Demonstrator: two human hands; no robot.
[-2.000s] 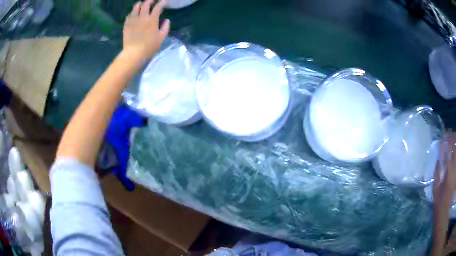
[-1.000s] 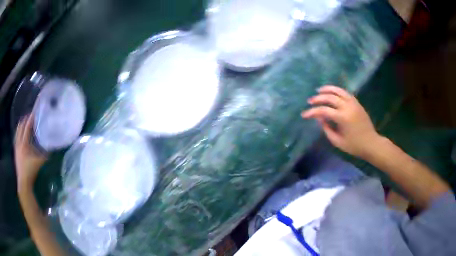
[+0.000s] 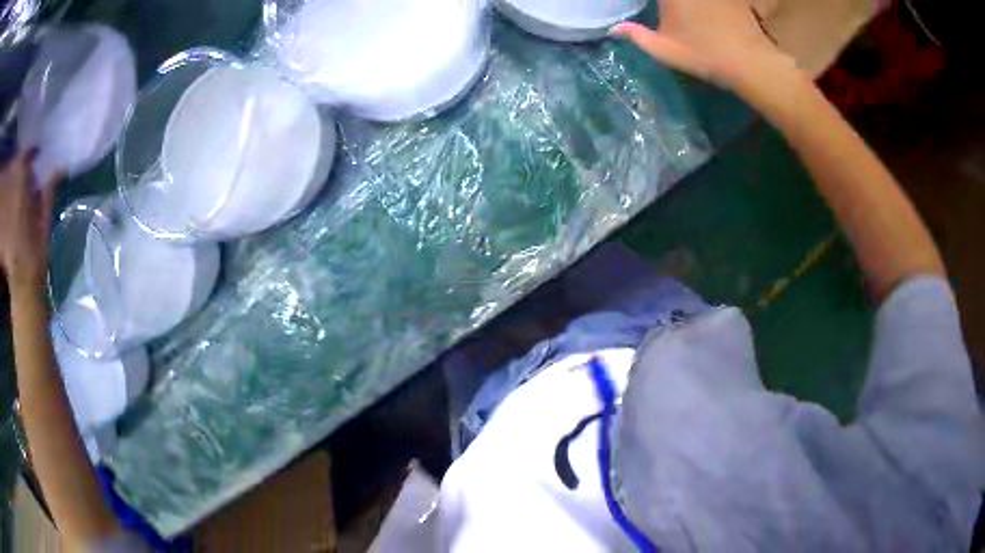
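Several clear-and-white round housings stand in a row along the bench: a large one at the top, one left of it, a smaller-looking one below that. My left hand, at the left edge, has its fingers on the lower rim of another housing and holds it; the grip is blurred. My right hand is cut off by the top edge. Its thumb points at the side of a partly visible housing; contact and its other fingers cannot be seen.
Wrinkled clear film covers the green bench edge. Brown cardboard lies at the top right, with a red object beside it. A brown carton is below the bench. Something blue hangs at the bench's lower left corner.
The view has swung strongly round since the oldest frame. Since the last one, my right hand has gone from over the bench's near edge to beside a housing at the top. My left hand stays at its housing.
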